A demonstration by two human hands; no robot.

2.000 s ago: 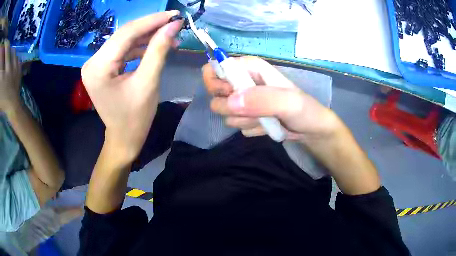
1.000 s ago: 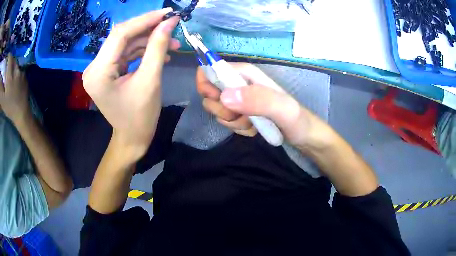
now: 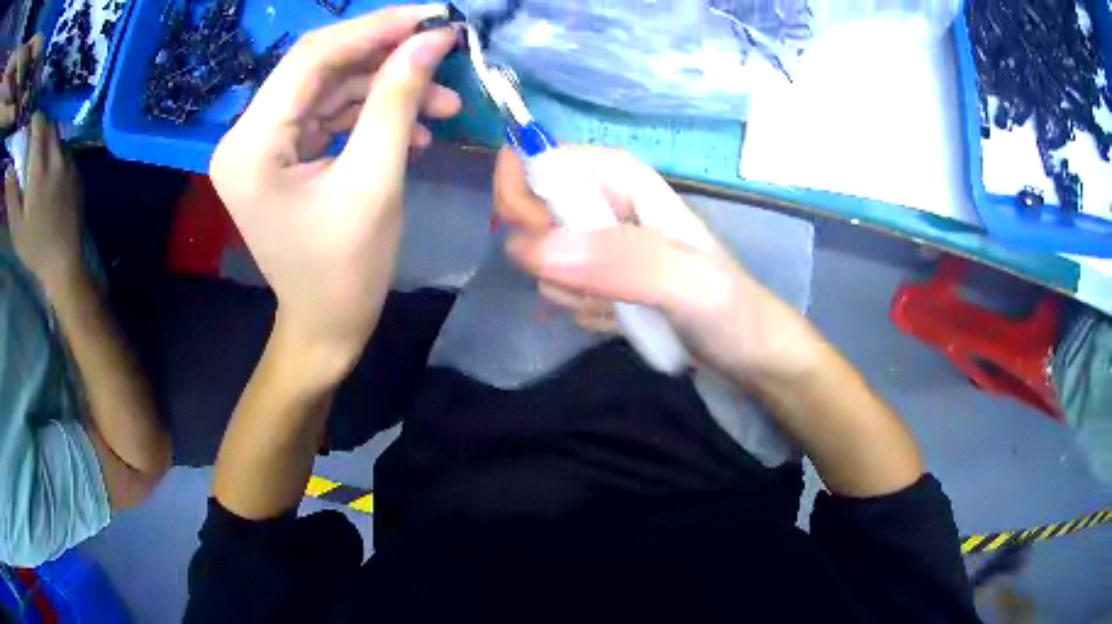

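Note:
My left hand (image 3: 329, 183) pinches a small black plastic part (image 3: 441, 20) between thumb and forefinger at the top edge of the view. My right hand (image 3: 659, 262) is closed around white-handled side cutters (image 3: 573, 183) with blue collars. The cutters' silver jaws point up and left and reach the black part. The jaws look close together, but blur hides whether they touch or cut it. More dark plastic shows just behind the jaws, too blurred to tell apart.
A left blue tray (image 3: 171, 154) holds loose black parts. A crumpled clear bag (image 3: 610, 55) lies behind the cutters, beside a white sheet (image 3: 854, 122). A right blue tray (image 3: 1037, 226) holds black parts. Another person's arm (image 3: 110, 366) is at left. A red stool (image 3: 976, 329) stands at right.
My left hand has moved slightly up and right with the black part. The cutters' jaws, below the part a second ago, are now up against it. The neighbouring person's hand has shifted.

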